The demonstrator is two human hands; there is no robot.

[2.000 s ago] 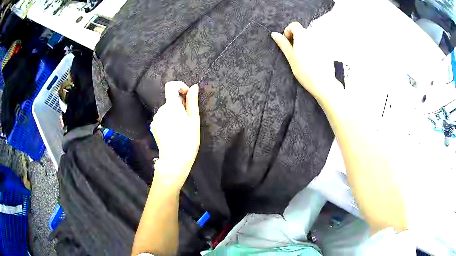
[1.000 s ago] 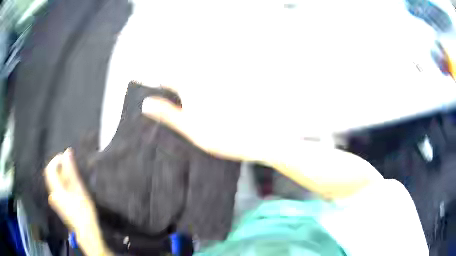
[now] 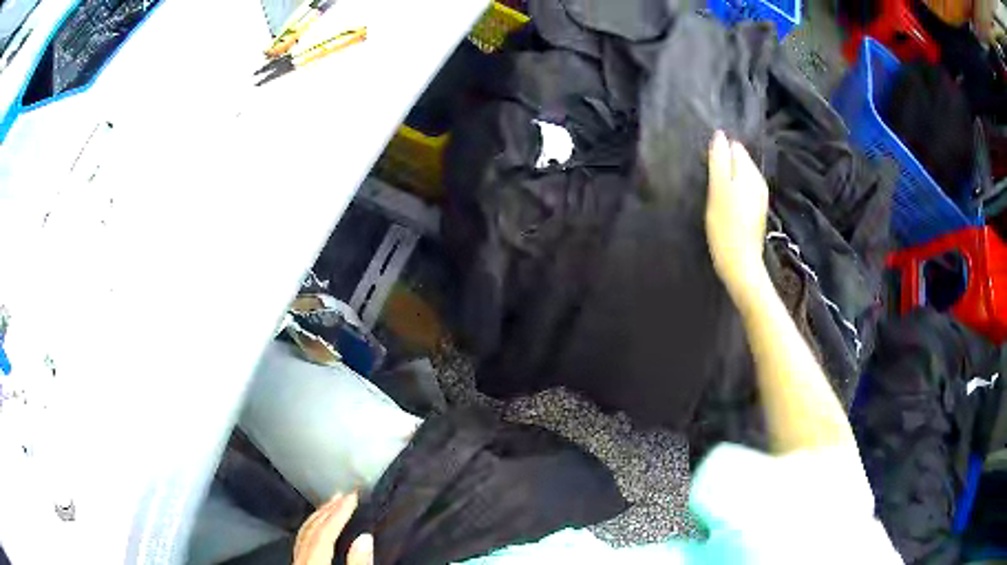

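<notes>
A large heap of dark garment pieces [image 3: 596, 265] lies right of the table, with a white patch on it. My right hand [image 3: 738, 210] rests on the heap's upper right part, fingers close together and pointing up; its thumb side is hidden, so a grip cannot be told. Another dark cloth [image 3: 497, 480] lies across my lap. My left hand [image 3: 331, 535] is at the bottom edge, partly cut off, beside this cloth; its thumb and fingers are apart, and whether it holds the cloth is unclear.
The white table [image 3: 199, 232] curves along the left, with yellow-handled snips [image 3: 315, 53] on it. Blue baskets [image 3: 911, 166] and a red stool-like object [image 3: 961, 276] stand at the right. Speckled floor [image 3: 618, 458] shows between the cloths. A pale trouser leg [image 3: 320, 419] is under the table edge.
The view has swung right from the table to the heap beside it. The garment panel is no longer spread under both hands. My right hand is now on the heap; my left is low at the edge.
</notes>
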